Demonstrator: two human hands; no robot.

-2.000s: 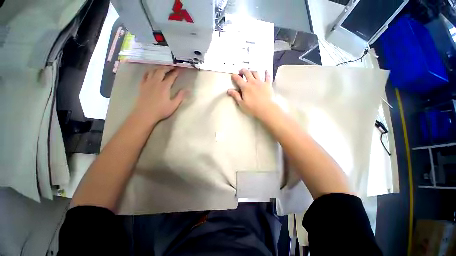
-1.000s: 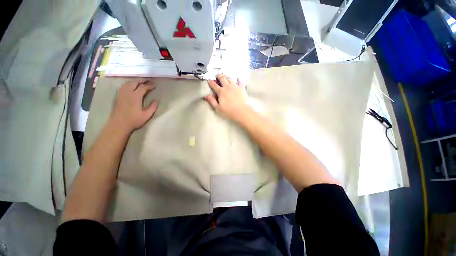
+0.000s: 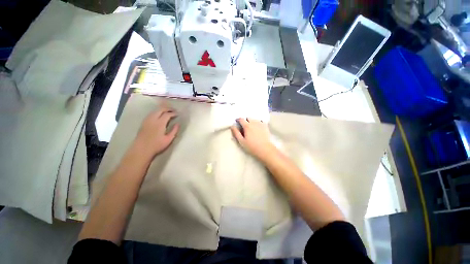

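Note:
A large beige panel [image 3: 190, 196] lies across the table front, its lower edge over the lap, with a small yellow mark [image 3: 209, 167] and a grey patch [image 3: 240, 223] at the bottom. Its far edge meets the white template [image 3: 250, 87] below the machine head [image 3: 206, 46]. My left hand [image 3: 158, 131] lies on the panel's left part, fingers slightly curled and apart. My right hand [image 3: 251, 136] rests on the middle of the panel, right of and nearer than the needle area, fingers bent. Whether it pinches the fabric is unclear.
A thick panel stack [image 3: 41, 134] hangs at the left. A white-framed screen [image 3: 355, 49] stands at the right rear. Blue bins [image 3: 409, 82] stand beyond it on the floor. A thin dark cord [image 3: 386, 164] shows at the table's right side.
The view has tilted up, showing more of the machine and screen. The right hand has drawn back from the panel's far edge. The panel's right part has swung nearer to me.

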